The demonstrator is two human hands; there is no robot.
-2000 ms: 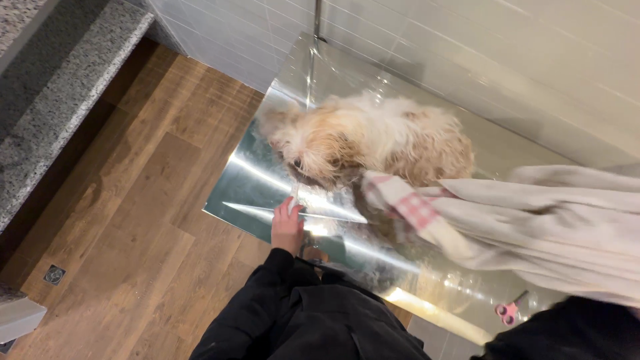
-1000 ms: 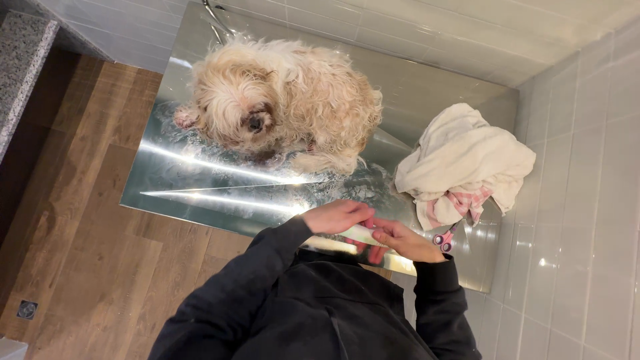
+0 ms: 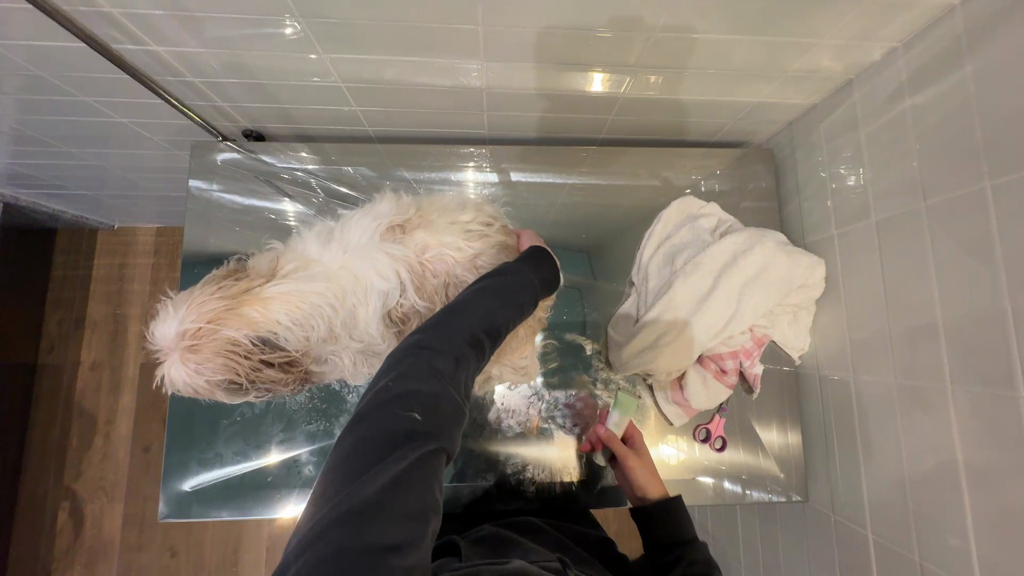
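A damp, cream and tan long-haired dog [image 3: 344, 280] stands on a shiny metal table [image 3: 240, 480], its head toward the left. My left hand [image 3: 534, 242] reaches across to the dog's rear end and touches the fur there; most of its fingers are hidden behind the sleeve and coat. Lower right of the dog, my right hand [image 3: 628, 460] grips a small white and green tube [image 3: 620, 412] over the table. Loose hair or wet residue lies on the metal beside it.
A crumpled cream towel [image 3: 704, 280] with pink checks lies at the table's right. Pink-handled scissors [image 3: 711, 432] rest just below it. Tiled walls border the far and right sides. A metal pole [image 3: 136, 72] rises at the back left.
My hands, together around the tube one second ago, are apart; the left is at the dog's rear. The dog has gone from facing me to standing with its head left. The view has shifted.
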